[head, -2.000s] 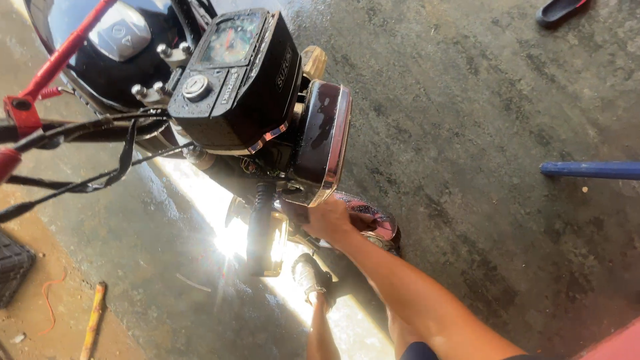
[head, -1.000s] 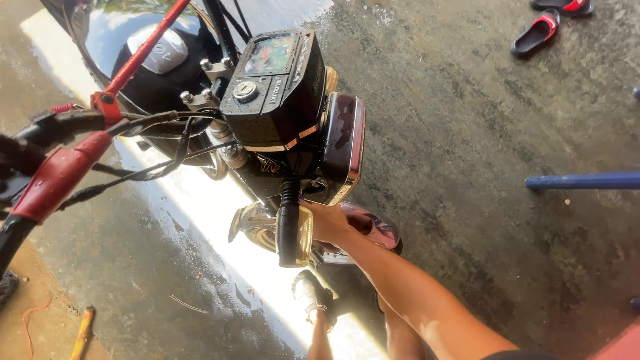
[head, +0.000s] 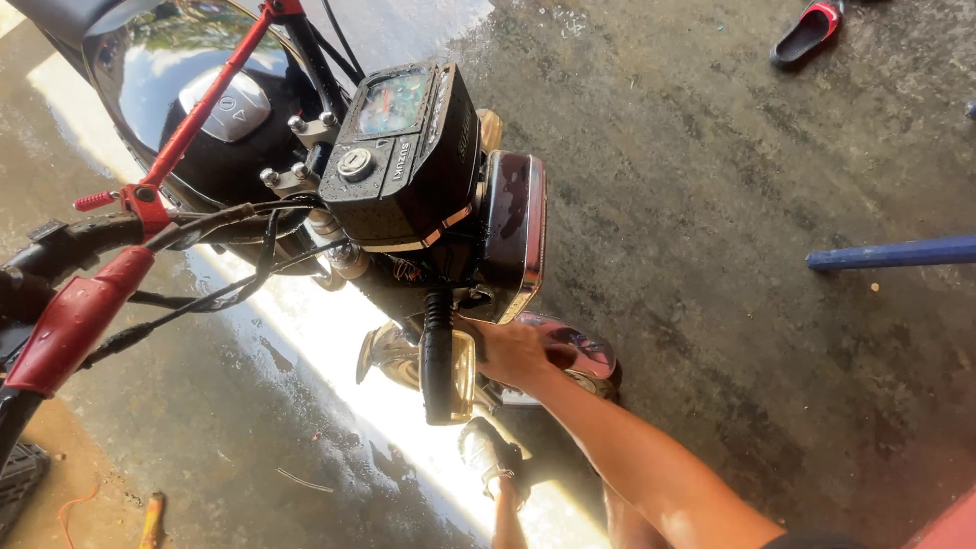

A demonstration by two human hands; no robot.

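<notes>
A motorcycle stands at the left and centre, wet with drops. My right hand (head: 512,352) reaches in from the lower right to just below its headlight (head: 517,229). The hand is behind the turn signal (head: 450,374) and beside the front fender (head: 576,343); its fingers are mostly hidden, so whether they grip anything cannot be told. Above it sits the black instrument cluster (head: 400,164) with the ignition switch (head: 355,163). The glossy black fuel tank (head: 175,76) lies at the upper left. My left hand is out of view.
A red lever (head: 202,118) and the handlebar's dark cables (head: 213,221) cross the left side. A blue pole (head: 892,254) extends in from the right. One red and black shoe (head: 810,34) lies at the upper right. A foot in a shoe (head: 488,454) is below the turn signal.
My right hand stays near the underside of the headlight. The view has shifted left from two seconds ago, showing more of the red-covered handlebar parts.
</notes>
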